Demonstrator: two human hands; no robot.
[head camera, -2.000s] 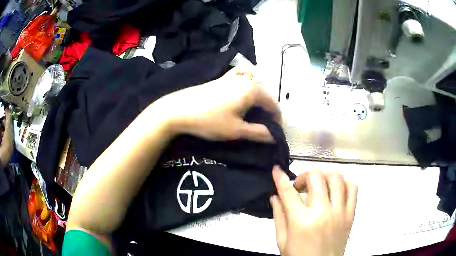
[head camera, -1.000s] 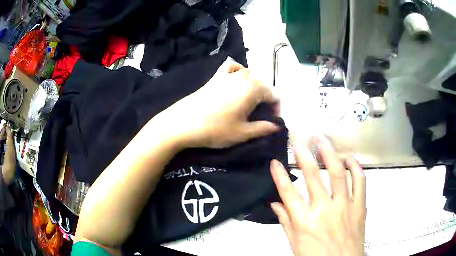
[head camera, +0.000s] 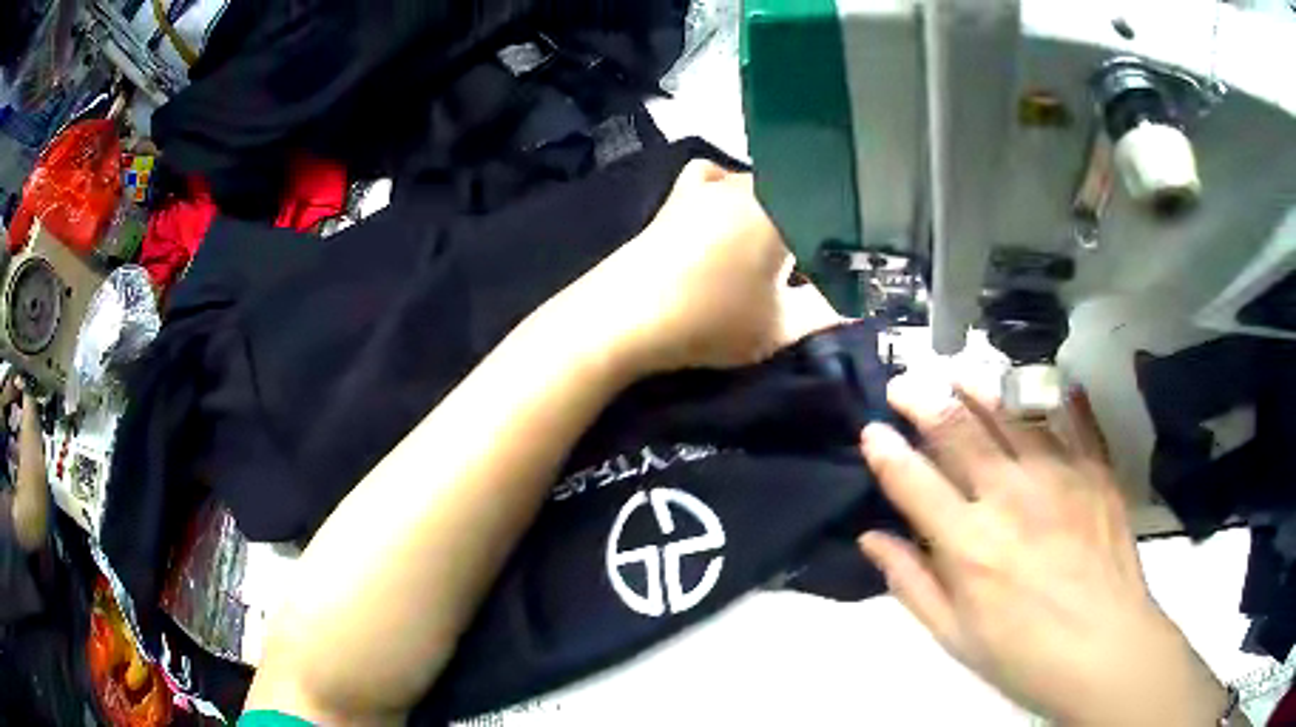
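Observation:
A black garment (head camera: 569, 625) with a white round logo and small white lettering lies across the table, its right edge at the needle area of the sewing machine (head camera: 895, 156). My left hand (head camera: 718, 277) is shut on the upper part of the cloth, just left of the machine head; its fingertips are partly hidden. My right hand (head camera: 1016, 526) lies with fingers spread at the garment's right edge, its fingertips below the presser area and the white knob. The needle and the exact contact of the cloth with the foot are hard to see.
More black garments (head camera: 526, 57) lie at the back left. A beige speaker-like box (head camera: 40, 301), a crumpled clear bag (head camera: 114, 334) and an orange bag (head camera: 71, 185) are at the far left. Black scraps (head camera: 1215, 412) lie right of the needle. Another person's arm (head camera: 29, 476) shows at the left edge.
Both hands and the garment have moved right and up to the machine's needle area. My right hand, spread over the table a second ago, is now at the foot. The view has shifted slightly.

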